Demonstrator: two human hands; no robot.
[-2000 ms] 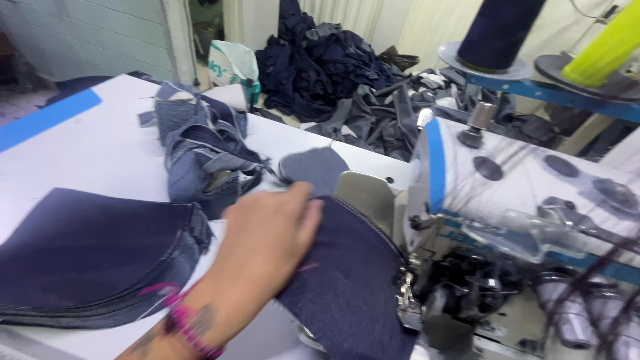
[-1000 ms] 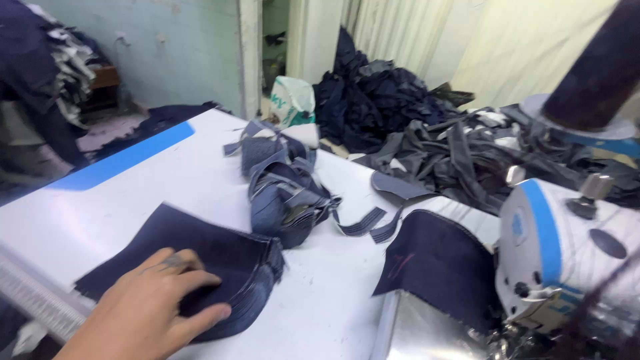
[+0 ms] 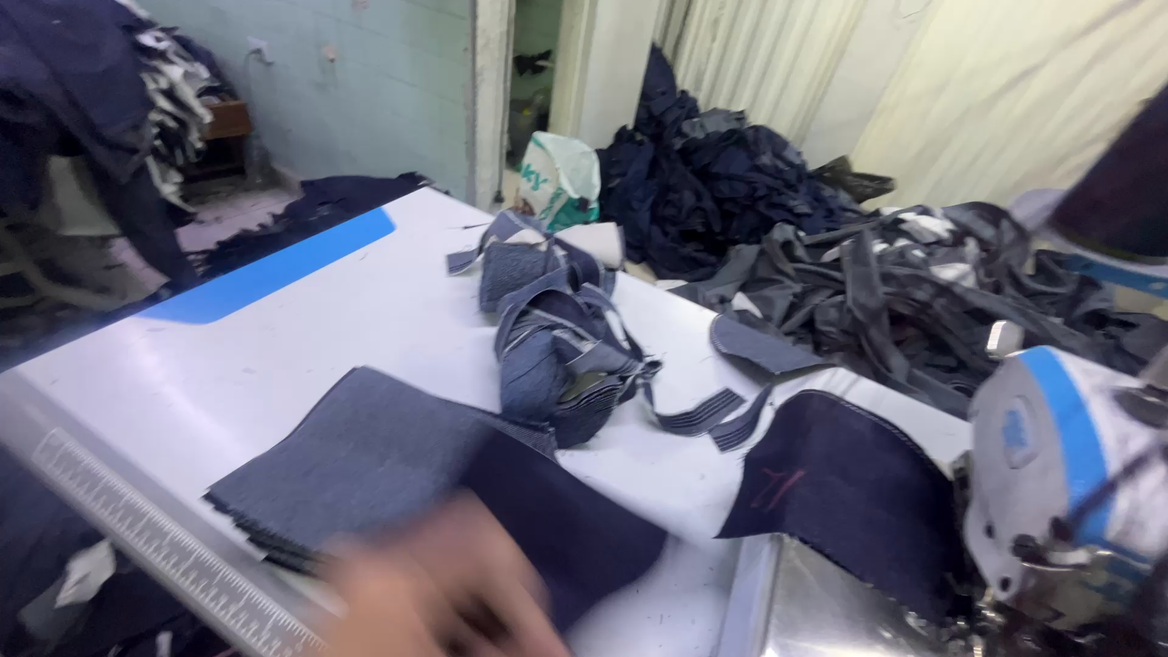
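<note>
My left hand [image 3: 447, 584], blurred by motion, is at the bottom of the view, with a dark denim panel [image 3: 566, 520] at its fingers; it appears to grip the panel. Under and beside it lies a stack of cut denim pieces [image 3: 338, 456], lighter side up. To the right, a curved dark denim piece [image 3: 830, 493] with a red mark lies at the sewing machine [image 3: 1049, 484], partly over a metal plate [image 3: 821, 602]. A bundle of denim bands [image 3: 566, 356] sits mid-table, its striped strip trailing toward a small grey-blue piece [image 3: 757, 347]. My right hand is out of view.
The white table [image 3: 301, 338] has blue tape [image 3: 283, 269] and a ruler scale [image 3: 173, 547] along its edges. Behind it are a plastic bag [image 3: 558, 182], a dark fabric heap [image 3: 730, 182] and grey scraps [image 3: 876, 292]. A dark thread cone [image 3: 1122, 182] stands at the right.
My left hand has moved right from the stack, and a dark panel now lies apart from it. The stack shows a lighter face where a dark one showed before.
</note>
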